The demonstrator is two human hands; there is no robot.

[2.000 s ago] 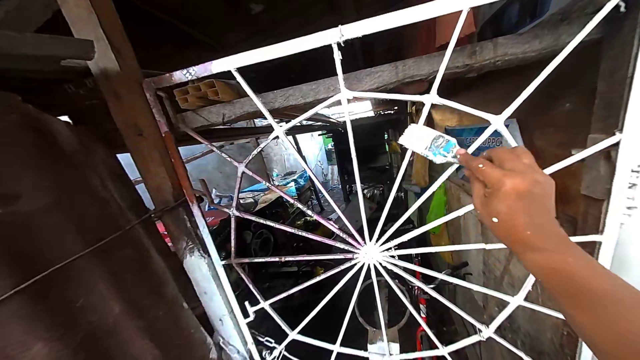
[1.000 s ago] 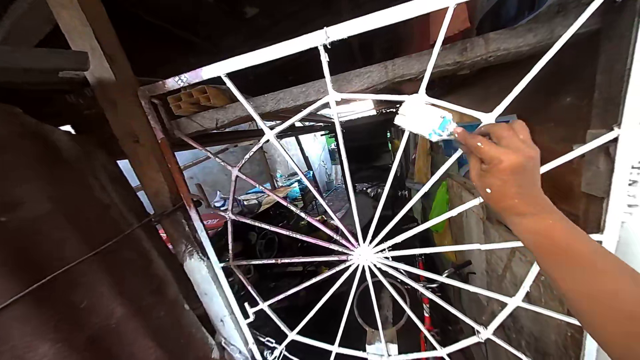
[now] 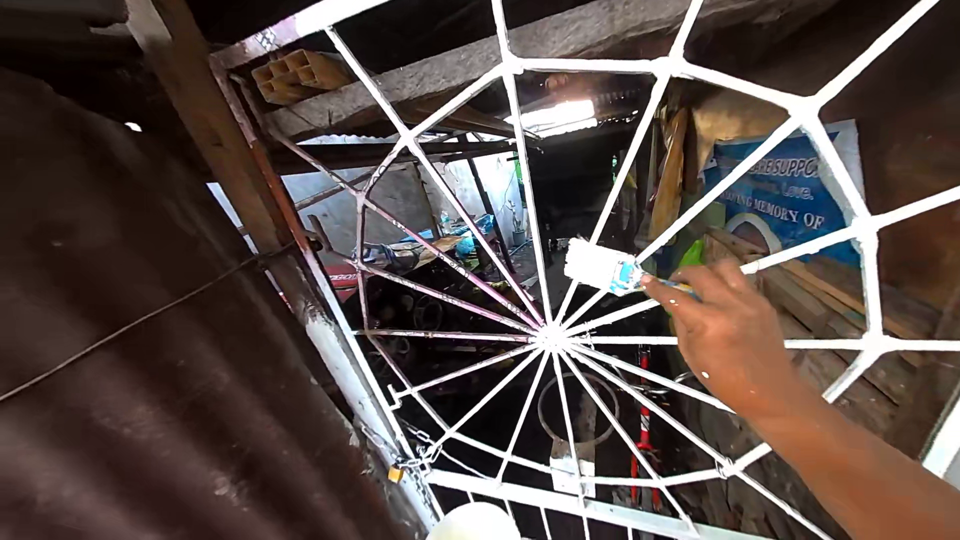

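My right hand (image 3: 724,326) grips the handle of a paintbrush (image 3: 600,268), whose wide bristles are coated in white paint. The bristles lie over a spoke of a web-shaped metal grille (image 3: 551,337), above and right of its hub. Most bars of the grille are white; several on the left show pinkish or dark patches. White spots mark the skin of the hand. At the bottom edge shows part of a round white object (image 3: 474,523). My left hand is not in view.
A corrugated metal sheet (image 3: 135,322) fills the left side beside a wooden post (image 3: 202,135). A chain with a brass padlock (image 3: 396,474) hangs at the frame's lower left. Behind the grille are hollow blocks (image 3: 300,75), planks and a blue banner (image 3: 784,195) bearing writing.
My right hand has moved the brush down from the upper ring of the web toward the hub. The view has shifted closer, and the round white object has come into view at the bottom.
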